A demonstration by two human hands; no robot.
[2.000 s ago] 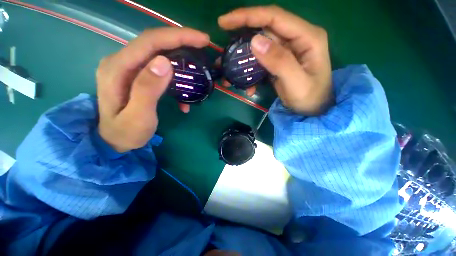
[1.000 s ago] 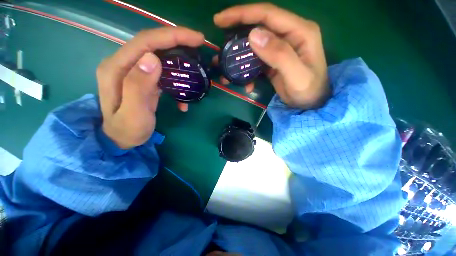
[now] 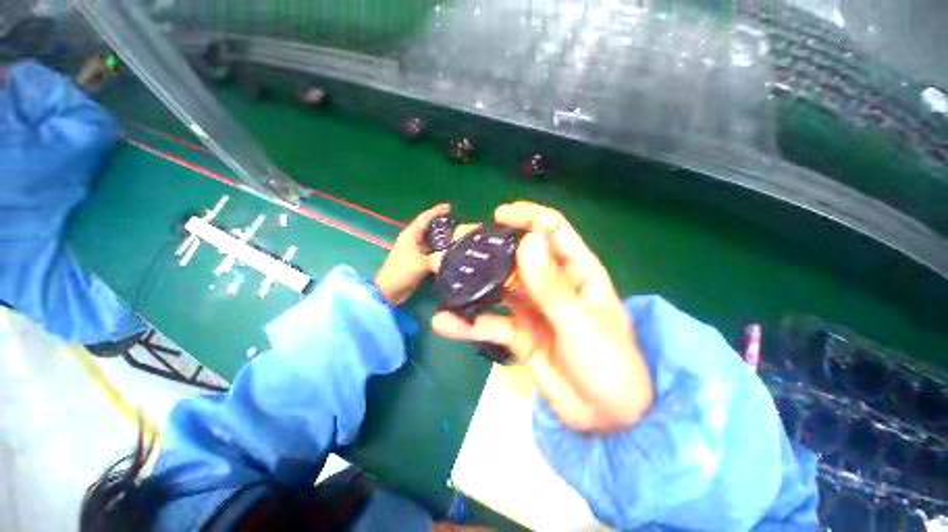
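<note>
My right hand (image 3: pixel 572 322) holds a round black watch head (image 3: pixel 478 272) by its edge, its screen facing me with pale text rows on black. My left hand (image 3: pixel 410 260) is behind and to the left, partly hidden, and holds a second watch head (image 3: pixel 441 233) that also shows small text. A third watch (image 3: pixel 497 352) is mostly hidden under my right hand, at the top of the white paper sheet (image 3: pixel 520 457).
A white strip with clear tape pieces (image 3: pixel 249 255) lies at left. A blister tray (image 3: pixel 873 416) and a pink pen (image 3: pixel 752 346) are at right. Several small watches (image 3: pixel 461 149) lie on the green surface beyond. Another person's blue sleeve (image 3: pixel 47 177) is at far left.
The view has tilted up and widened to show the line beyond. My right hand and its watch are now closer, partly in front of my left hand, which sits farther away.
</note>
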